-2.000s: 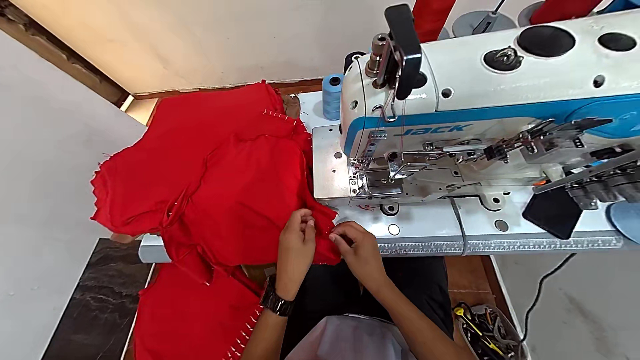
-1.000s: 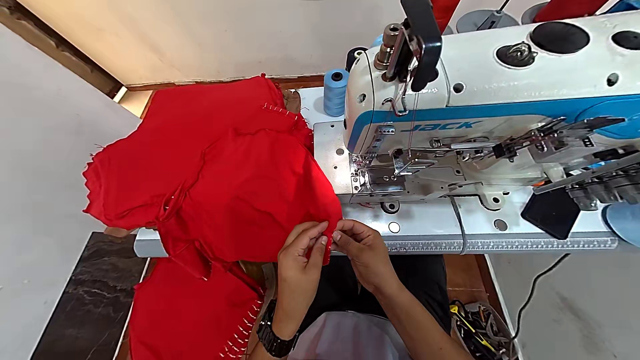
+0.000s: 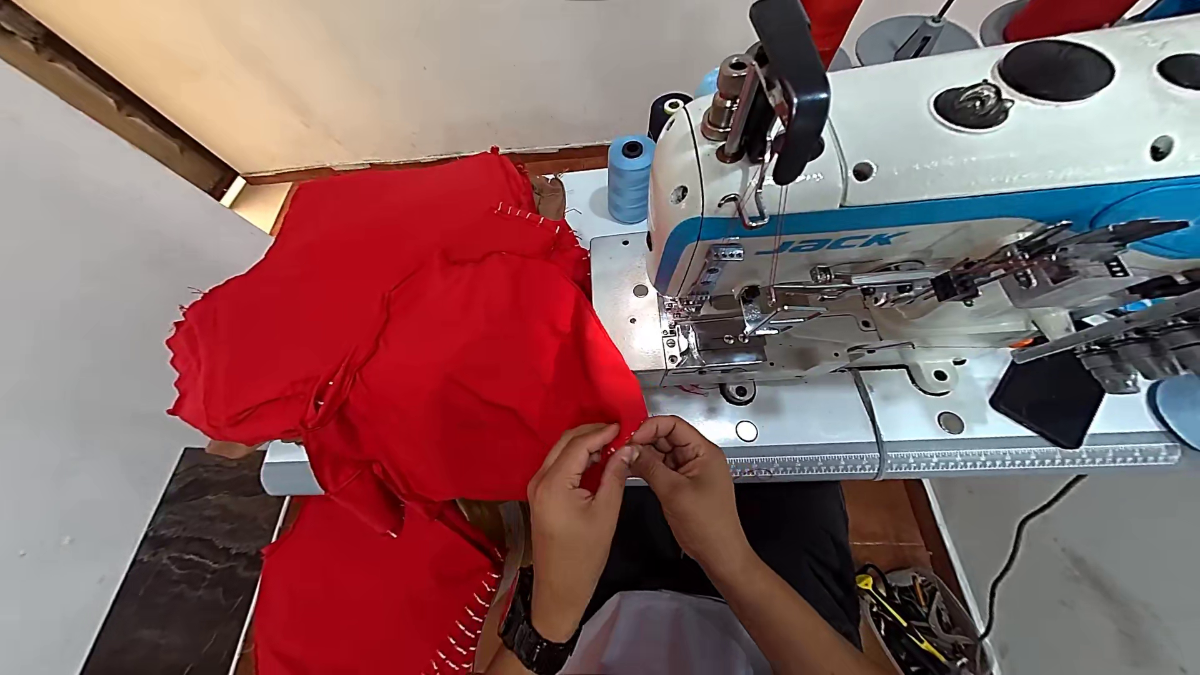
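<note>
Red fabric (image 3: 469, 375) with stitched edges lies over the left end of the sewing table, and part of it hangs below the table's front edge. My left hand (image 3: 577, 497) pinches the fabric's right corner between thumb and fingers. Close beside it, my right hand (image 3: 684, 478) pinches the same corner, fingertips nearly touching the left ones. Both hands are at the table's front edge, just below a white and blue Jack industrial sewing machine (image 3: 937, 216). The fabric's edge runs past the left side of the machine's metal needle plate (image 3: 623, 319), not under the needles.
A light blue thread cone (image 3: 629, 183) stands behind the machine's left end. A measuring tape strip (image 3: 1012, 457) runs along the table's front edge. A black pad (image 3: 1048, 398) lies at the right. Below stands a container of tools (image 3: 914, 609), and a black cable hangs nearby.
The fabric corner has moved away from the needle plate, and its right part now lies smoother. Both hands have come closer together at the corner.
</note>
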